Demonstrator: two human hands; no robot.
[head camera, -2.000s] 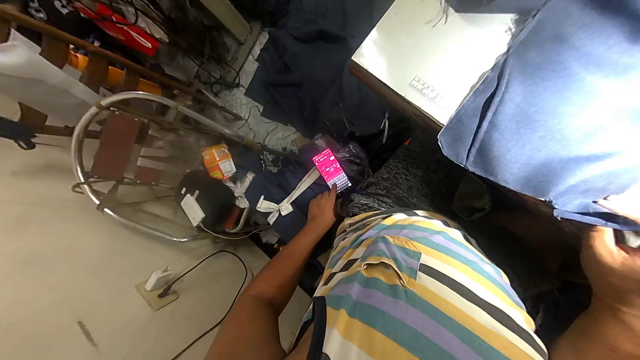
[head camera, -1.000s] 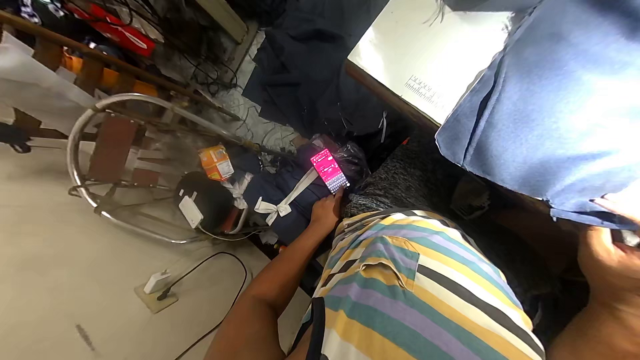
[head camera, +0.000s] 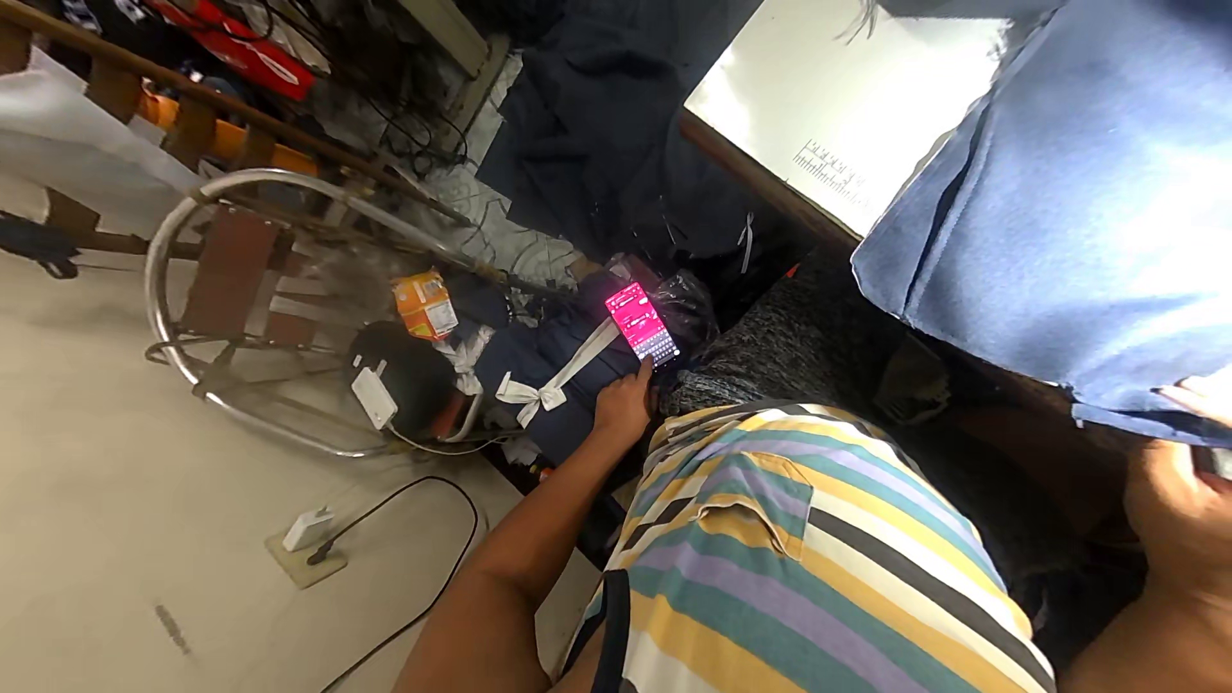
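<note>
My left hand (head camera: 626, 402) reaches to the lower edge of a smartphone (head camera: 637, 322), one finger at its lit screen, which shows a pink area and a keyboard. The phone rests on a dark navy cloth bundle (head camera: 568, 366) tied with a white fabric strip (head camera: 587, 354). At the right edge, partly cut off, my right hand (head camera: 1179, 481) grips the lower edge of a blue fabric piece (head camera: 1068, 212). A small dark and grey object shows between its fingers; I cannot tell what it is.
A white worktop (head camera: 808, 106) lies under the blue fabric. A round metal-framed chair (head camera: 159, 279) stands on the left, near an orange packet (head camera: 424, 304) and a white adapter (head camera: 373, 397). A black cable (head camera: 472, 539) crosses the floor from a socket plate (head camera: 306, 563).
</note>
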